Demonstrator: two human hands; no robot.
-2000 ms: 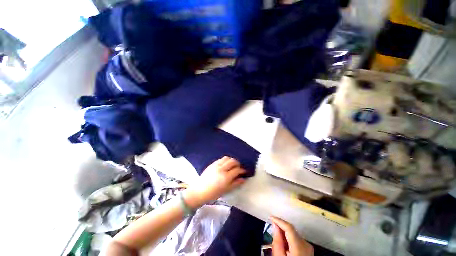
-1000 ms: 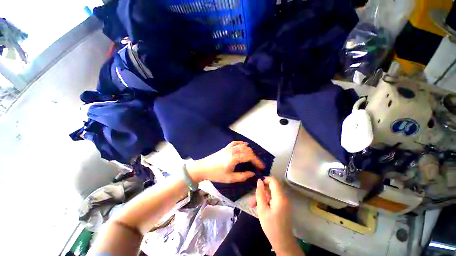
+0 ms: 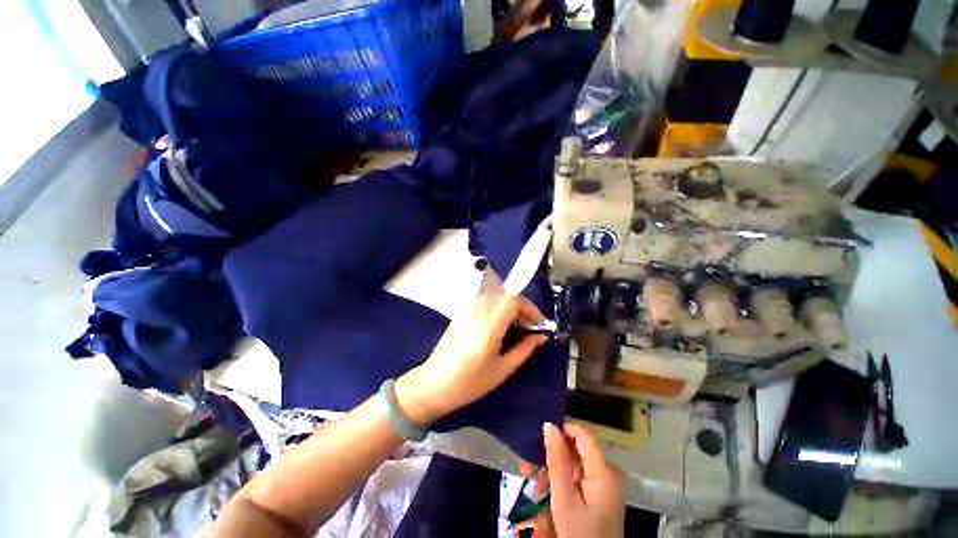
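A navy panel (image 3: 357,326) lies on the table left of the cream overlock machine (image 3: 725,226) and reaches its needle area (image 3: 562,321). My left hand (image 3: 473,357) holds the panel's upper edge between thumb and fingers, right beside the presser foot. My right hand (image 3: 583,483) pinches the panel's lower corner near the table's front edge. The foot and needle are small and partly hidden by my left fingers. Another navy piece (image 3: 504,236) lies behind the machine's left end.
Navy bundles (image 3: 168,315) lie at the left wall. A blue crate (image 3: 389,63) stands behind. A black phone (image 3: 825,436) and dark snips (image 3: 888,399) lie right of the machine. Thread cones (image 3: 764,16) stand at the back. Crumpled grey scraps (image 3: 168,483) are lower left.
The view has shifted right. My left hand has moved the panel from the table's front edge to the needle area. My right hand has moved along, still at the panel's near end.
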